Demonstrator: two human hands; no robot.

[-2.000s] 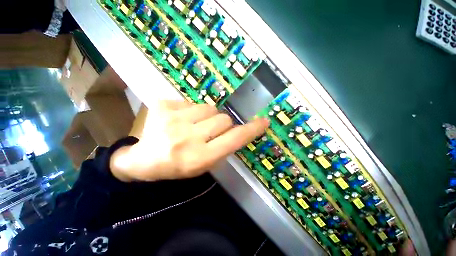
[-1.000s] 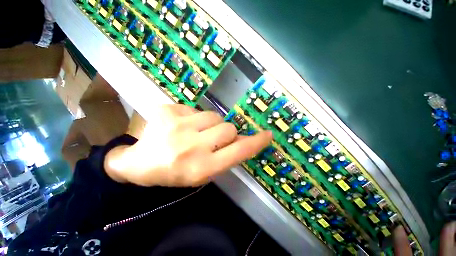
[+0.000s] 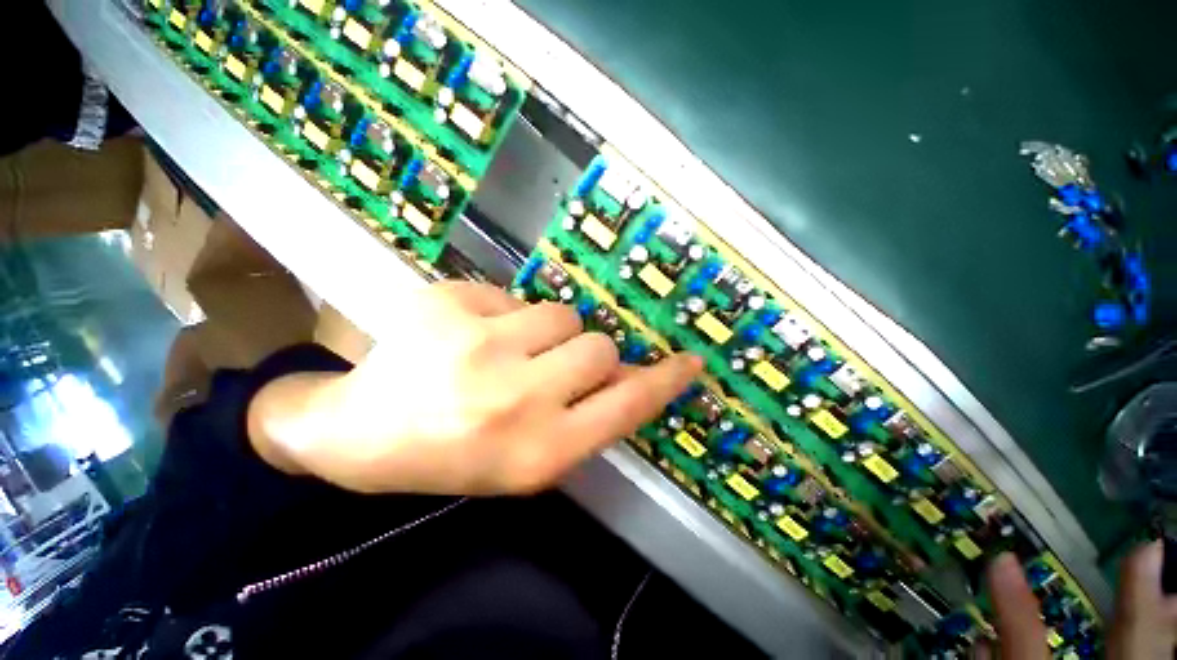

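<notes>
A green circuit board panel [image 3: 826,387] with yellow blocks, blue parts and small capacitors lies on the conveyor [image 3: 671,496], running from the middle to the lower right. My left hand [image 3: 478,387] is over its near edge, index finger extended with the tip at the yellowish middle strip, other fingers curled. It holds nothing visible and hides part of the near row. My right hand [image 3: 1020,612] is cut off at the lower right; two separated fingers show by the panel's far end, and whether it holds something is hidden. A second panel [image 3: 342,97] lies up and left, across a gap.
Beyond the far rail [image 3: 762,245] is a dark green bench mat [image 3: 826,90]. Blue and silvery loose components [image 3: 1091,232] lie there, with a round shiny object [image 3: 1149,438] and a thin metal tool [image 3: 1123,368] nearby. Brown cardboard boxes [image 3: 239,277] stand at left, below the conveyor.
Both panels and the gap have shifted up and left in view. My left index fingertip is farther along the panel from its gap-side end. More of my right hand's fingers show. The calculator has left view.
</notes>
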